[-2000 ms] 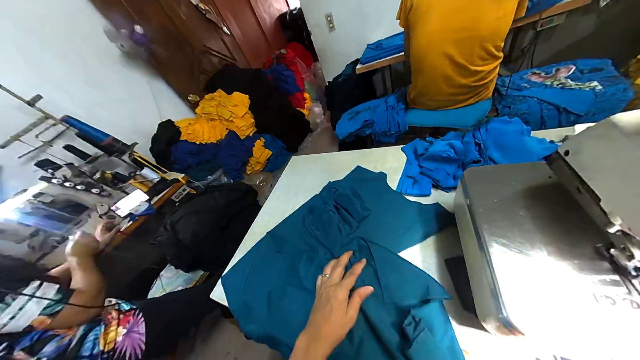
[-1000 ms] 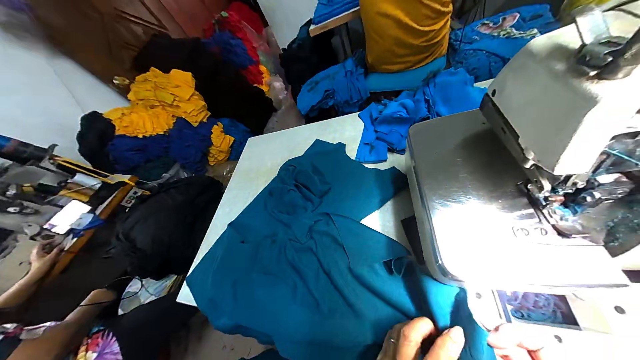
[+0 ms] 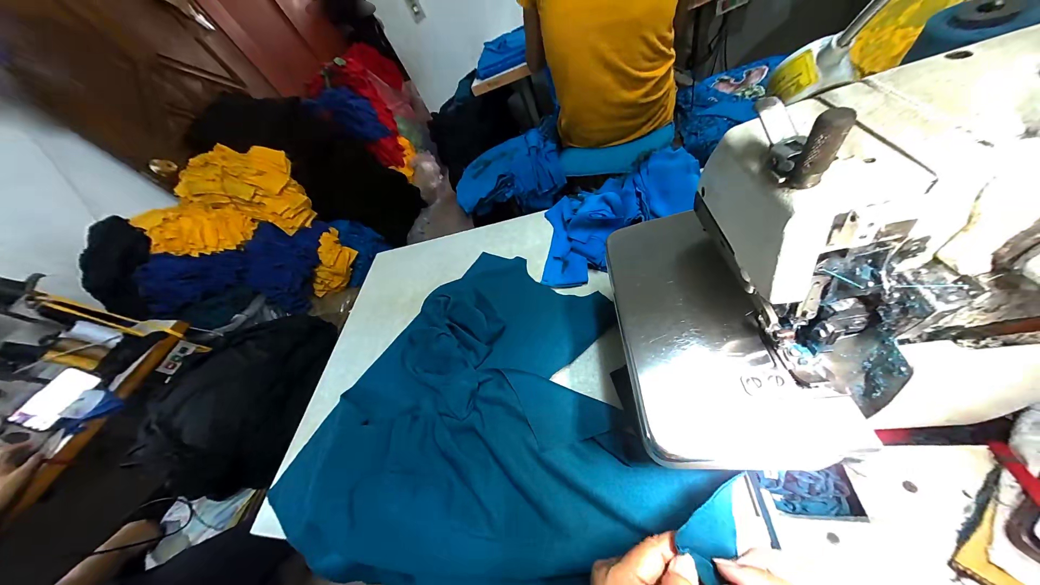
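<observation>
A teal fabric garment piece (image 3: 487, 455) lies spread and wrinkled on the white table, its right part running under the edge of the metal plate of an overlock sewing machine (image 3: 821, 195). At the bottom edge of the view, my left hand (image 3: 650, 561) pinches a corner of this teal fabric. My right hand (image 3: 751, 569) holds the same corner just to the right, its fingertips close to those of the left; much of it is washed out by light and cut off by the frame. Both hands are below the machine's plate, off the needle area.
Bright blue fabric pieces (image 3: 601, 211) lie at the table's far edge. Beyond sits a person in a yellow shirt (image 3: 609, 73). Yellow, navy, black and red cloth heaps (image 3: 236, 195) fill the floor by the door. Another person's arm (image 3: 114, 552) shows at lower left, beside a workbench (image 3: 106, 431).
My left hand has moved from the middle of the teal fabric to its lower right corner. My right hand has come into view and holds that corner too. The view has shifted right.
</observation>
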